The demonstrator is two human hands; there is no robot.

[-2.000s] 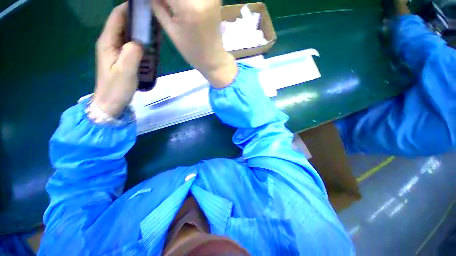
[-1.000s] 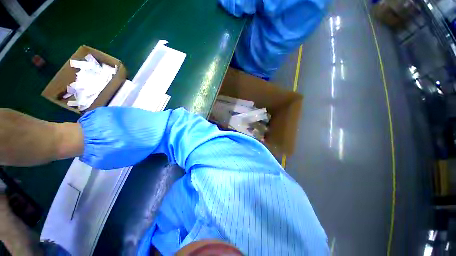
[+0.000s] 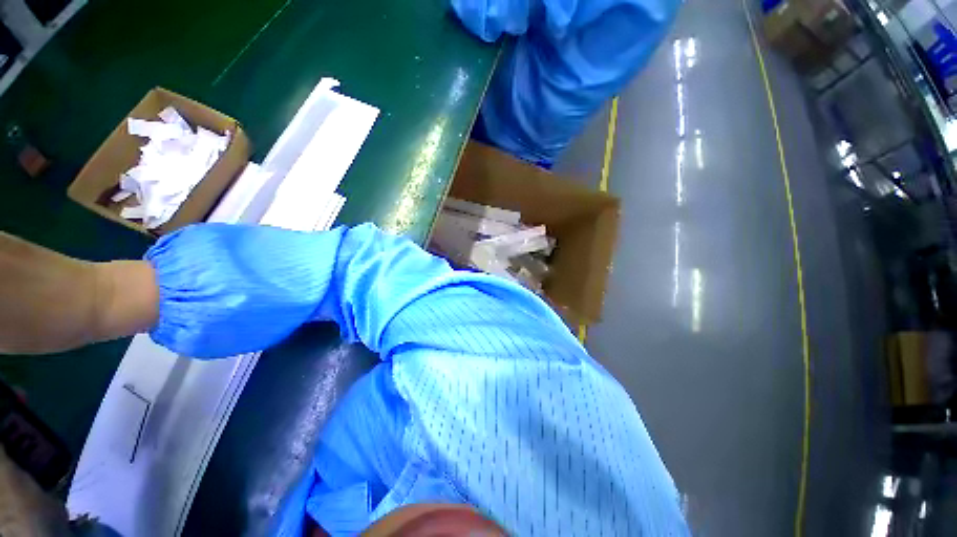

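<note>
A black handheld device [image 3: 32, 438] is at the lower left edge, cut off by it. My left hand [image 3: 23, 506] is against it in the corner, dark and mostly cut off, and appears to hold it. My right hand [image 3: 32, 299] enters the left edge at the wrist; its fingers are out of the picture. Long flat white strips [image 3: 147, 420] lie overlapping on the green belt under my right sleeve. A small open brown carton [image 3: 236, 163] heaped with white pieces [image 3: 173, 168] stands beyond that sleeve.
A deep open cardboard box [image 3: 588, 246] with white and clear strips is below the belt's right edge. A person in a blue smock [image 3: 577, 73] is beyond it at the belt. A grey floor [image 3: 714, 367] with yellow lines lies right. A small reddish-brown object [image 3: 34, 160] is far left.
The view has swung to the right, so my hands and the device have gone to the left edge, and the deep box and floor have come into view.
</note>
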